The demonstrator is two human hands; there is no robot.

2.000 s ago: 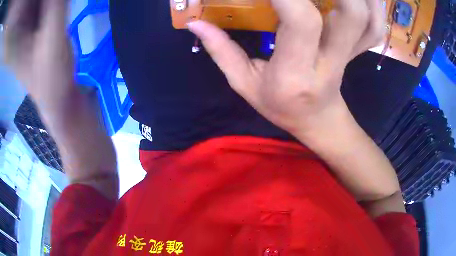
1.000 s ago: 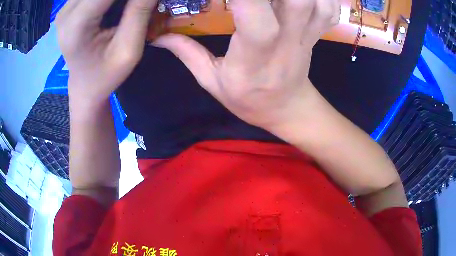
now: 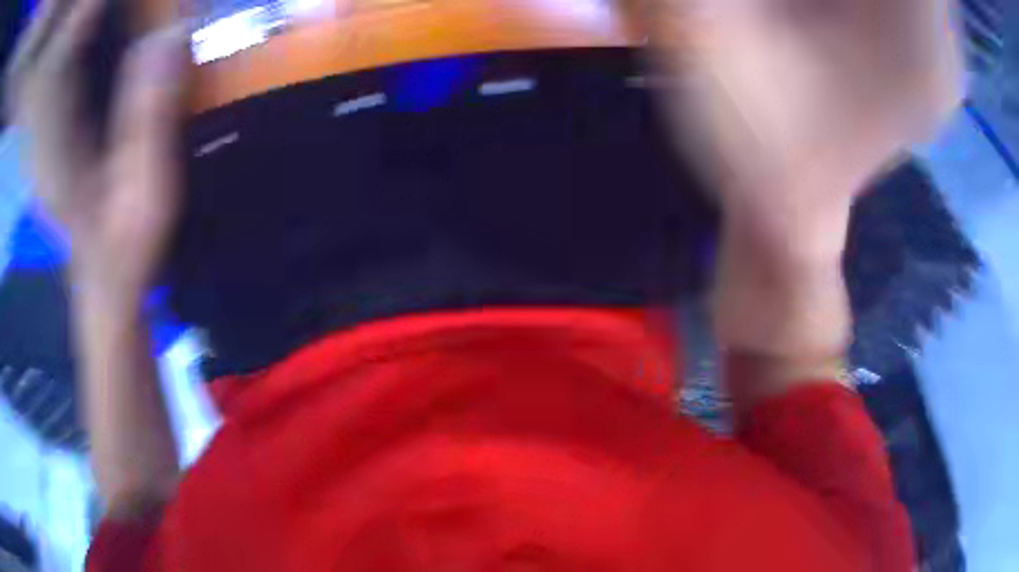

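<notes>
The orange fixture plate (image 3: 447, 31) crosses the top of the view, blurred and cut off by the top edge. Bright, smeared parts show on its left portion. Several small white plugs (image 3: 506, 86) hang below its near edge as short streaks. My left hand (image 3: 117, 145) is at the plate's left end, thumb against its edge, blurred. My right hand (image 3: 799, 101) is at the right end and covers it. Both hands appear to hold the plate between them; their fingertips are hidden or cut off.
My black-clothed lap (image 3: 447, 212) is below the plate, with my red shirt (image 3: 469, 447) nearer. Dark tray stacks stand at the right (image 3: 911, 257) and, blurred, at the lower left (image 3: 45, 346). Blue plastic shows at the left (image 3: 39, 240).
My right hand has moved from over the plate's middle to its right end. My left hand has moved outward to the left end. The view is now strongly blurred, and the hanging plugs show as streaks.
</notes>
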